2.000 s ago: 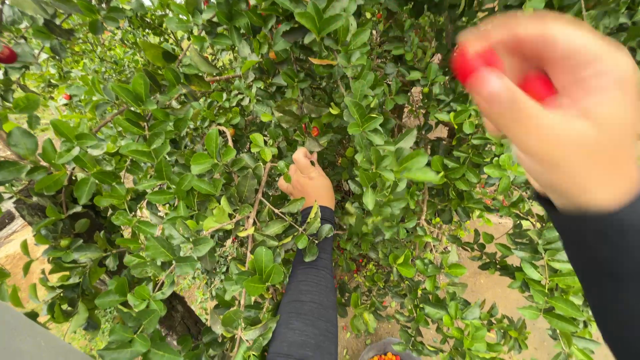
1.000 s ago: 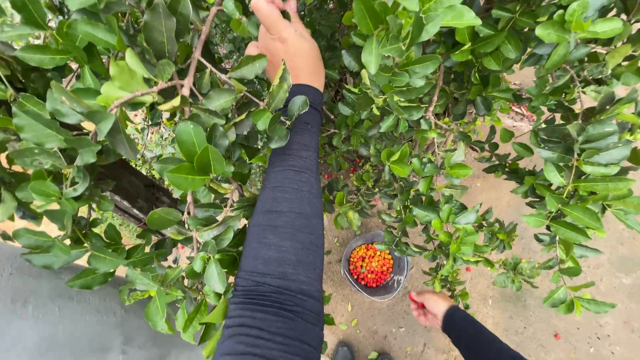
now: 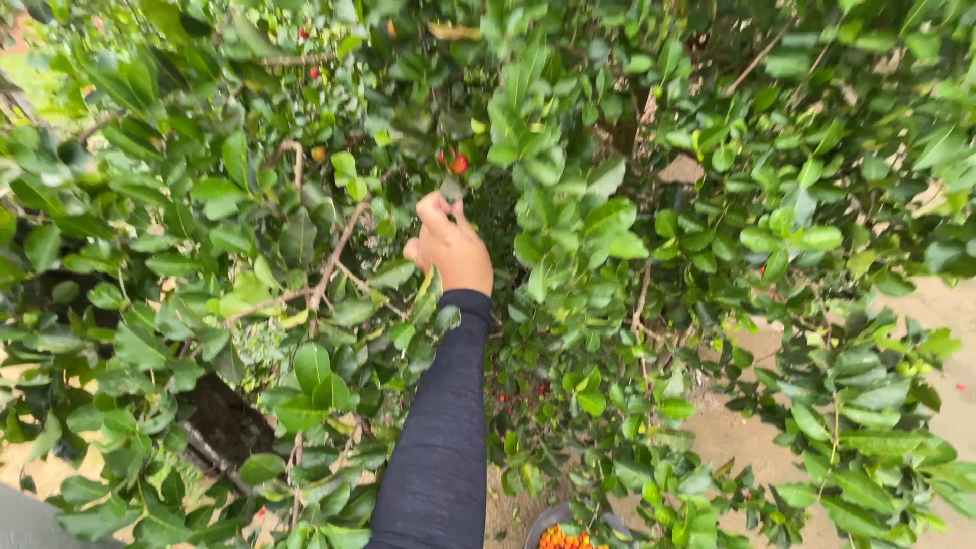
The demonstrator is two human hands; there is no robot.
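Note:
My left hand (image 3: pixel 451 244), in a dark long sleeve, reaches up into a leafy green bush and pinches a leaf (image 3: pixel 451 188) between thumb and fingers. Just beyond the fingertips hang red berries (image 3: pixel 458 164). My right hand is out of view. At the bottom edge, partly cut off, a dark bucket (image 3: pixel 538 524) holds many red and orange berries (image 3: pixel 564 539).
Bare branches (image 3: pixel 329 268) cross left of my forearm. A thick dark trunk (image 3: pixel 225 423) shows at lower left, above a grey surface (image 3: pixel 46 526). Leafy twigs (image 3: pixel 854 427) overhang sandy ground (image 3: pixel 747 435) on the right. More berries (image 3: pixel 314 73) hang at upper left.
The view has tilted up from the bucket. My right hand, holding red berries two seconds ago and low beside the bucket one second ago, has left the view.

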